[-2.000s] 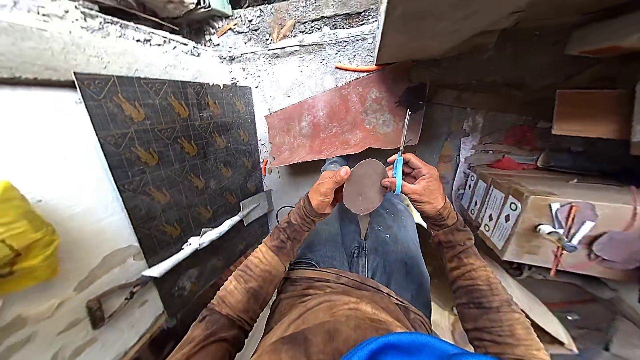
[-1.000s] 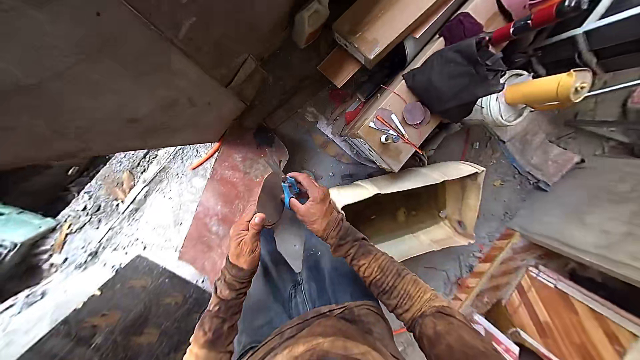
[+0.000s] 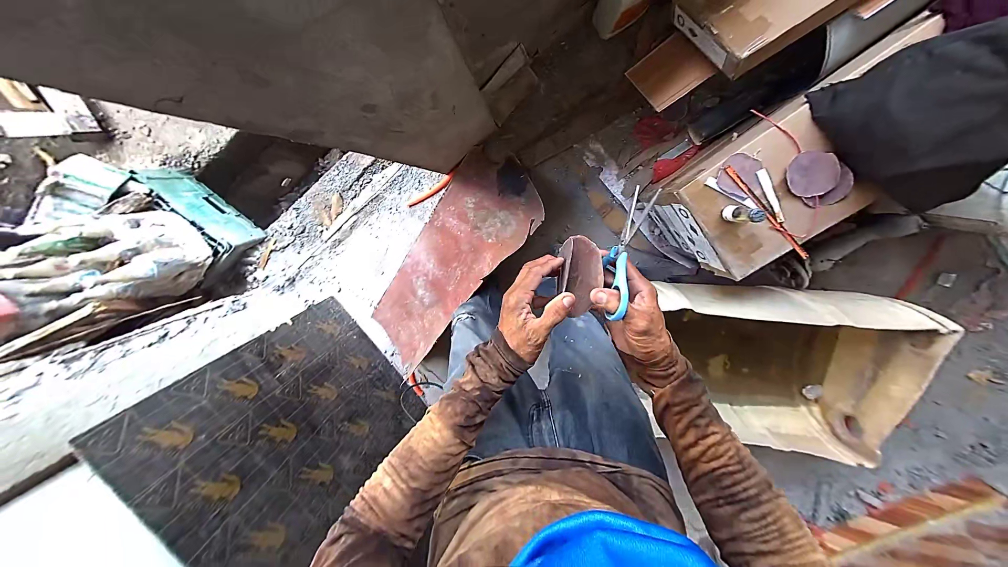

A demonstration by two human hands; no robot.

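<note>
Above my lap, my left hand (image 3: pixel 532 311) grips the left edge of a rounded piece of brownish sheet material (image 3: pixel 582 276), which is bent along that side. My right hand (image 3: pixel 639 319) has its fingers around the light-blue handles of a pair of scissors (image 3: pixel 621 285), and its thumb is near the right edge of the piece. The scissor blades stand apart and point up, away from me. Beyond the hands lies a worn reddish sheet (image 3: pixel 465 252) with a dark patch at its far end. Two similar rounded pieces (image 3: pixel 813 174) overlap on a cardboard box.
The cardboard box (image 3: pixel 756 228) at the right also bears strips, a small jar and another disc. An open carton (image 3: pixel 772 315) lies beside my right forearm. A dark patterned sheet (image 3: pixel 260 441) is at the left; a large grey panel (image 3: pixel 315 71) hangs over the far side.
The scissors' blades, together two seconds ago, are now spread. The rounded piece, flat then, is bent now. The view has swung to the right.
</note>
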